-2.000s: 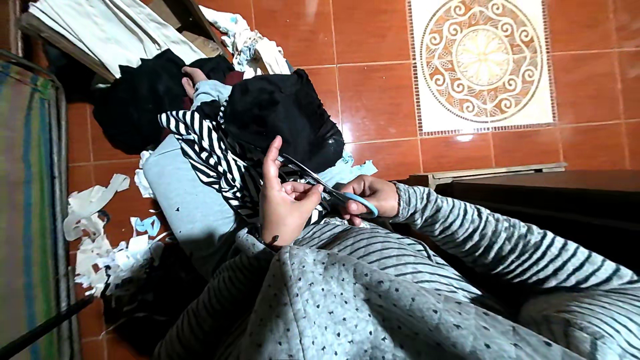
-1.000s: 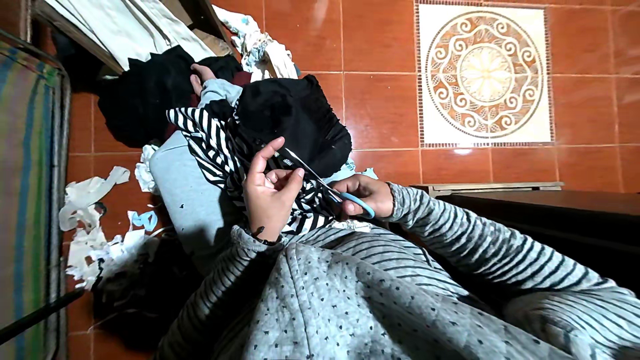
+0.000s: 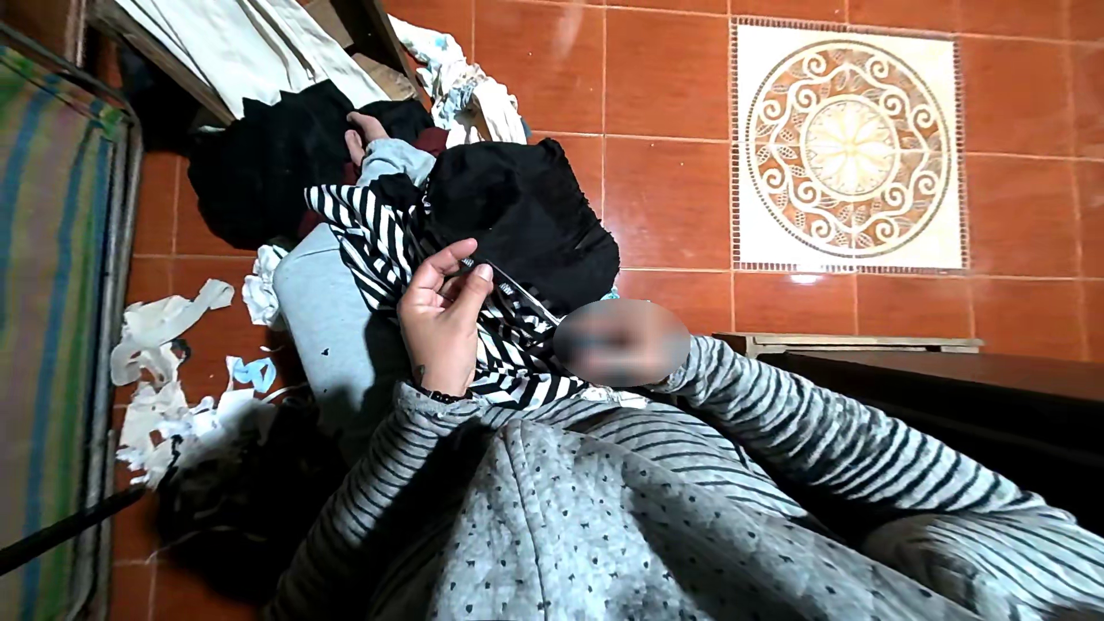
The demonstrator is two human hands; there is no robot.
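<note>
Between the thumb and forefinger of my left hand [image 3: 444, 323] is a small dark piece, perhaps a thread or strip of cloth. My right hand [image 3: 623, 343] is blurred over; the blades of a pair of scissors [image 3: 536, 304] come out of it toward my left fingers. The scissors' handles are hidden in the blur. Under both hands a black-and-white striped cloth [image 3: 509, 349] lies over my lap. Black cloth [image 3: 517, 216] is bunched just beyond the blades. Bare toes [image 3: 369, 128] stick out past a light grey trouser leg [image 3: 323, 302].
Cut white and pale blue scraps [image 3: 168, 371] lie on the red tiled floor at left, by a dark heap [image 3: 250, 500]. A striped woven panel in a metal frame [image 3: 52, 302] stands at far left. Dark furniture [image 3: 949, 405] is at right, patterned tile [image 3: 849, 147] beyond.
Two seconds ago my left forefinger was stretched out; now it is bent toward the thumb. Blue scissor handles showed in my right hand in the earlier frames, and a blur covers them now.
</note>
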